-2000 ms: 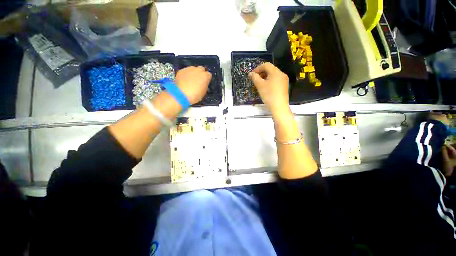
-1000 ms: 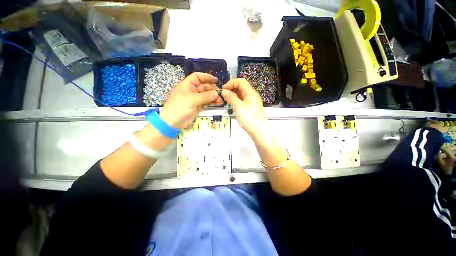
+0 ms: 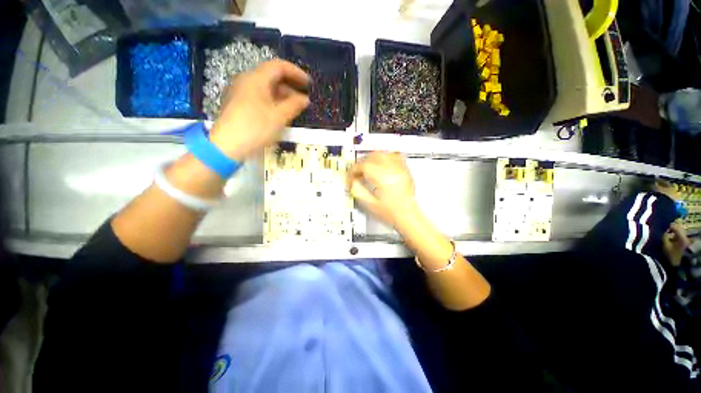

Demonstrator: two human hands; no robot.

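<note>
A cream-yellow circuit board (image 3: 307,199) lies on the track in front of me, dark and yellow parts at its far edge. My left hand (image 3: 260,104), with a blue wrist strap, is above the white and black parts bins, its thumb and fingertips curled towards each other; it is blurred and I cannot tell if it holds a part. My right hand (image 3: 384,184) is over the board's right edge with fingers bent; whatever it may hold is too small to see. Beyond are bins of blue parts (image 3: 159,77), white parts (image 3: 223,65), small black parts (image 3: 330,84) and grey-black leaded parts (image 3: 406,90).
A large black bin (image 3: 523,84) with yellow components (image 3: 489,65) stands at the right, beside a cream tape dispenser (image 3: 588,69). A second board (image 3: 523,201) lies further right on the track. A neighbour's striped sleeve (image 3: 642,238) is at the far right. A silvery bag (image 3: 73,27) lies far left.
My hands, together near the black bin a second ago, have parted. The left has moved left and away from me, the right back towards me to the board's edge. The view has shifted.
</note>
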